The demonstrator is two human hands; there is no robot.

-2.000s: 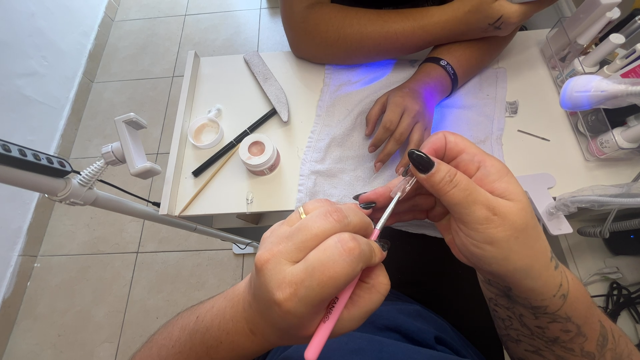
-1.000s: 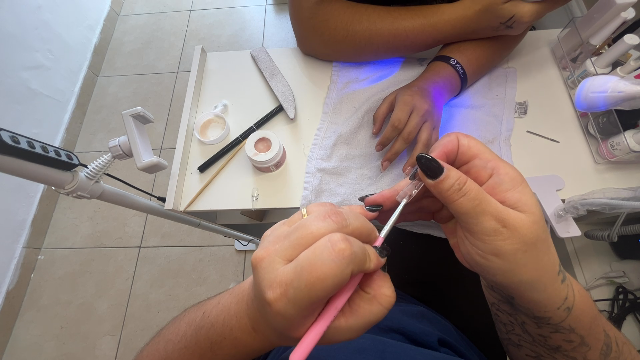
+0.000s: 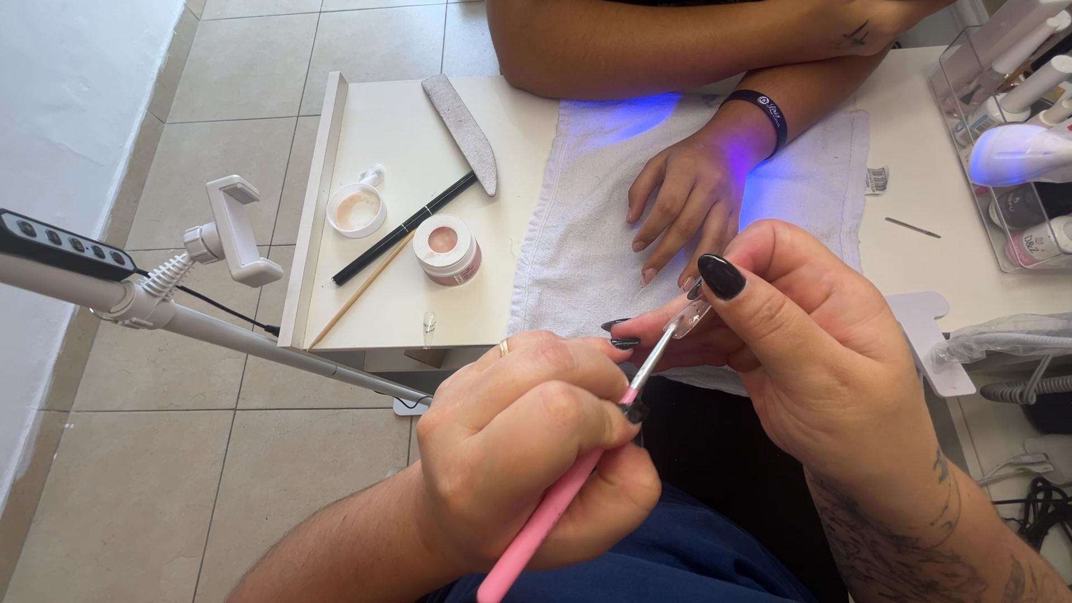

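My left hand (image 3: 536, 444) grips a pink-handled nail brush (image 3: 557, 507), its metal ferrule pointing up and right. Between the thumb and fingertip of my right hand (image 3: 804, 318) is a small clear nail tip (image 3: 691, 318). The brush's end touches or nearly touches this clear piece. Both my hands have dark polished nails. Beyond them, another person's hand (image 3: 691, 197) lies flat on a white towel (image 3: 578, 209), wearing a dark wristband (image 3: 764, 113). An open jar of pinkish product (image 3: 448, 251) stands left of the towel.
Left on the white table lie a nail file (image 3: 462, 134), a black pen-like tool (image 3: 402, 230), a wooden stick (image 3: 360, 289) and a lid (image 3: 356, 209). A lamp stand's pole (image 3: 276, 347) with a phone clamp (image 3: 243, 230) crosses the left. At right is a clear organizer (image 3: 976, 193) with bottles.
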